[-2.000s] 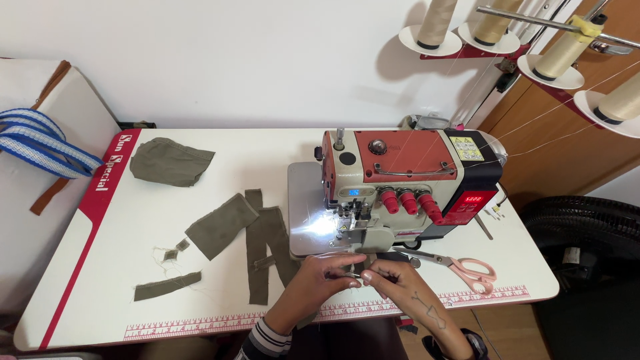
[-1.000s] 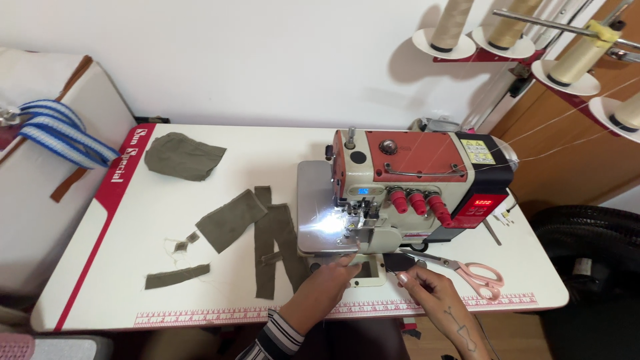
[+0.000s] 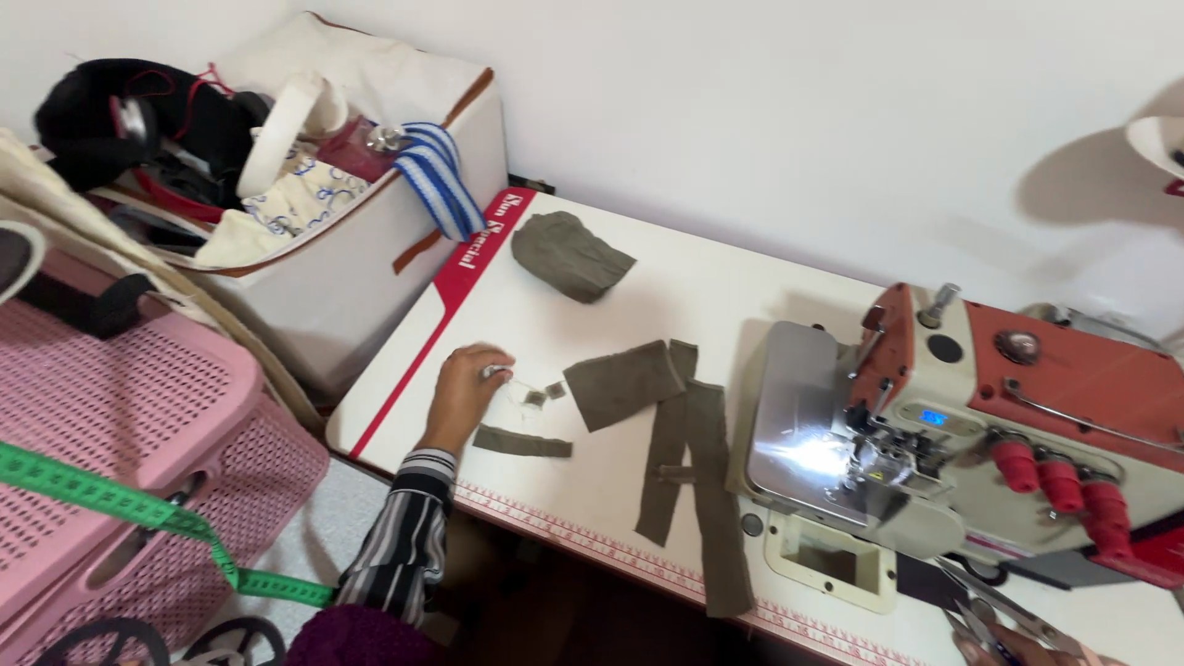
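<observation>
My left hand (image 3: 465, 393) is over the left part of the white sewing table, beside small khaki fabric scraps (image 3: 535, 398) with loose pale threads. Something small and pale shows at its fingertips; whether it is gripped is unclear. My right hand (image 3: 1004, 646), cut off by the bottom edge, is at metal scissors (image 3: 1027, 615) and a small pointed metal tool; its grip is partly hidden. Between the hands lie a narrow khaki strip (image 3: 523, 442), a wider khaki piece (image 3: 622, 384) and long khaki strips (image 3: 717, 499). The lit overlock machine (image 3: 1045, 398) stands at right.
A bunched khaki piece (image 3: 572, 254) lies towards the wall. Left of the table are a filled white storage box (image 3: 361, 287) with a blue-and-white strap and a pink perforated basket (image 3: 231, 453) with a green measuring tape (image 3: 120, 499). A printed ruler (image 3: 592, 546) runs along the front edge.
My left hand has moved left from the front of the machine to the small scraps. My right hand has shifted from the machine's front towards the scissors. The view has swung left.
</observation>
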